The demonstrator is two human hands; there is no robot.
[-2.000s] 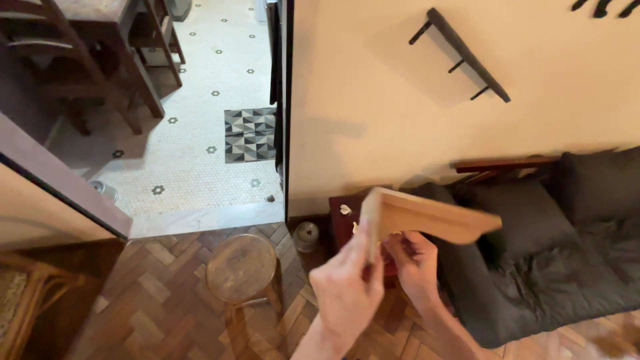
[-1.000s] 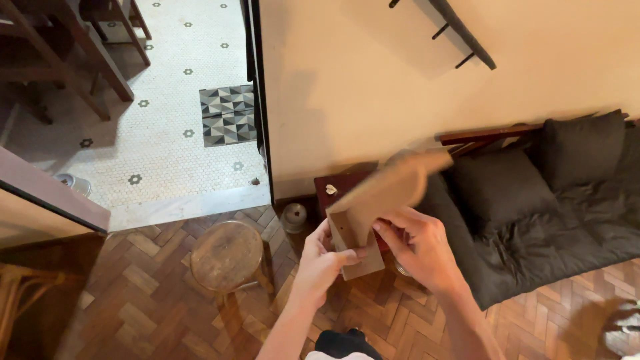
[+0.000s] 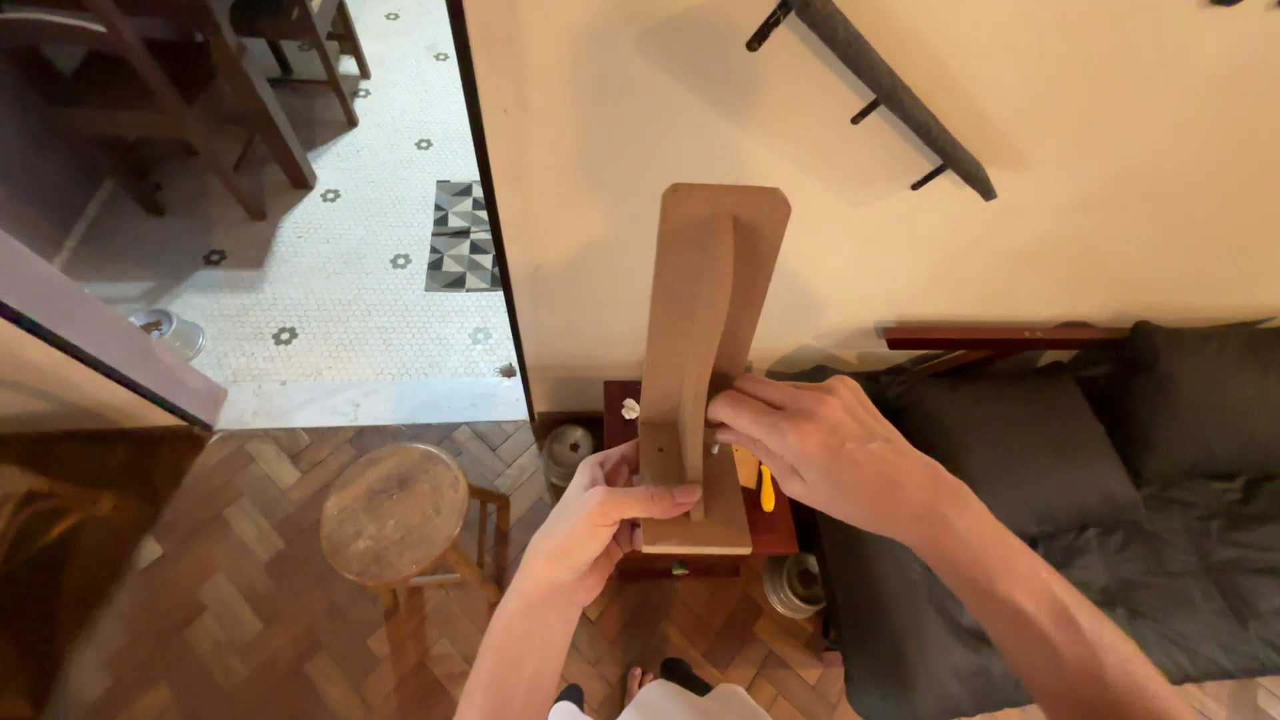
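Observation:
A wooden bracket-like piece (image 3: 680, 300), made of two boards at an angle with a curved rib between them, stands upright in the middle of the head view. My left hand (image 3: 605, 510) grips its lower board, the thumb pressed near the foot of the rib. My right hand (image 3: 800, 440) is at the right side of the rib, its fingertips pinched near a small metallic-looking piece (image 3: 715, 449) by the joint; whether they hold it is hard to tell. A small hole shows left of the rib. Behind lies a yellow-handled tool (image 3: 767, 488) on a dark red side table (image 3: 775, 530).
A round wooden stool (image 3: 395, 512) stands at the left, a dark sofa (image 3: 1000, 470) at the right. A dark rack with pegs (image 3: 890, 95) is on the wall. Metal containers (image 3: 568, 448) flank the side table. A doorway opens onto a tiled floor (image 3: 370, 300).
The wooden piece has been turned from slanting rightward to upright, with its rib side facing me. My right hand has shifted to beside the rib.

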